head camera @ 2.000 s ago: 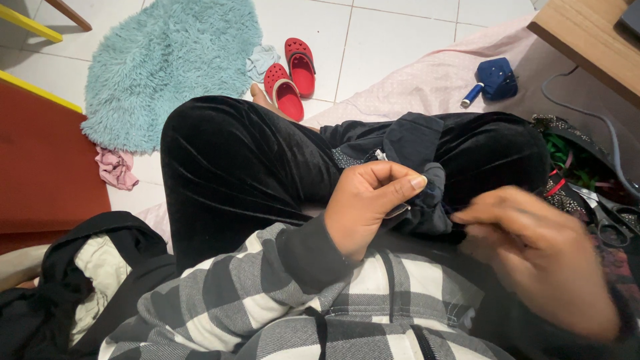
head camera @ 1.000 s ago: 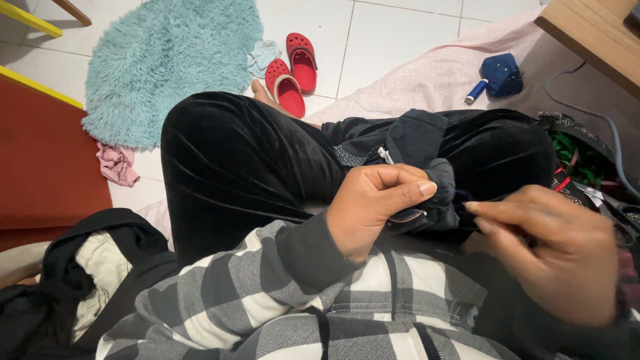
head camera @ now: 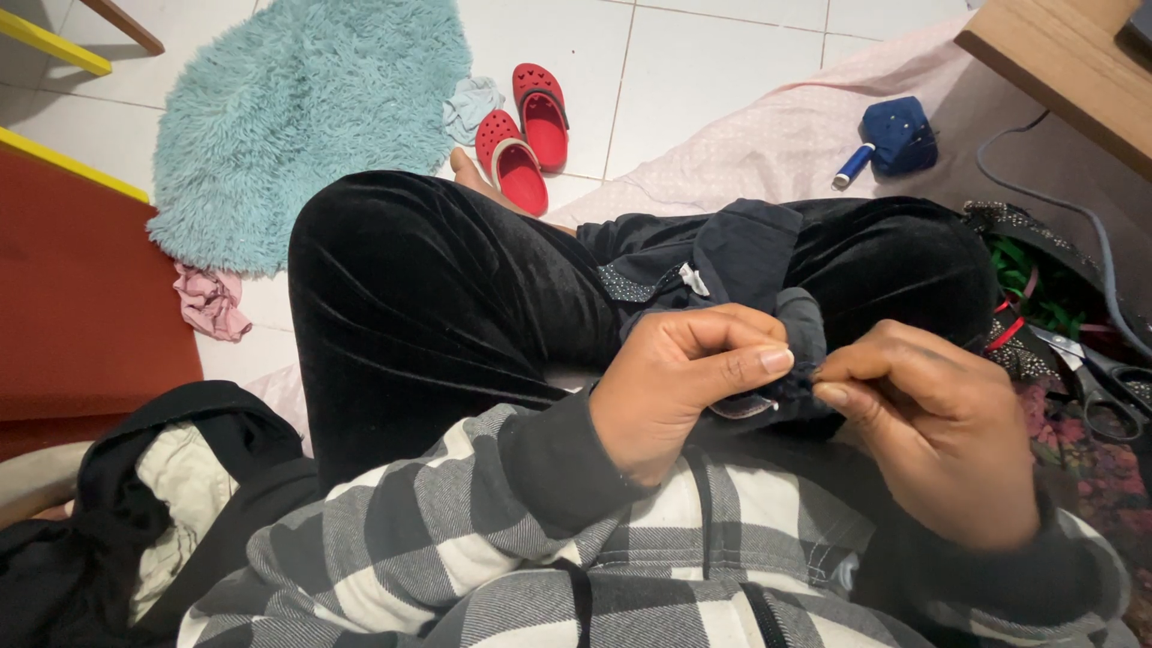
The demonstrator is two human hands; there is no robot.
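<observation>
A dark cloth garment [head camera: 751, 247] with a white tag [head camera: 693, 279] lies across my crossed legs. My left hand [head camera: 688, 378] pinches a gathered dark part of it between thumb and fingers. Just to the right, my right hand [head camera: 927, 423] has thumb and forefinger closed at the garment's edge; whatever lies between those fingertips is too small to make out. A spool of blue thread [head camera: 853, 166] rests against a dark blue pincushion [head camera: 900, 135] on the pink sheet. Scissors [head camera: 1102, 378] lie at the right.
Red clogs [head camera: 531, 135] and a fluffy blue rug [head camera: 306, 126] are on the tiled floor ahead. A wooden tabletop [head camera: 1071, 81] juts in at top right, with a grey cable [head camera: 1080, 211] below. Black and cream clothes [head camera: 184, 486] lie at left.
My right hand, blurred and lower right of the cloth earlier, has come in closer to my left hand's fingertips. The left hand keeps its pinch on the garment.
</observation>
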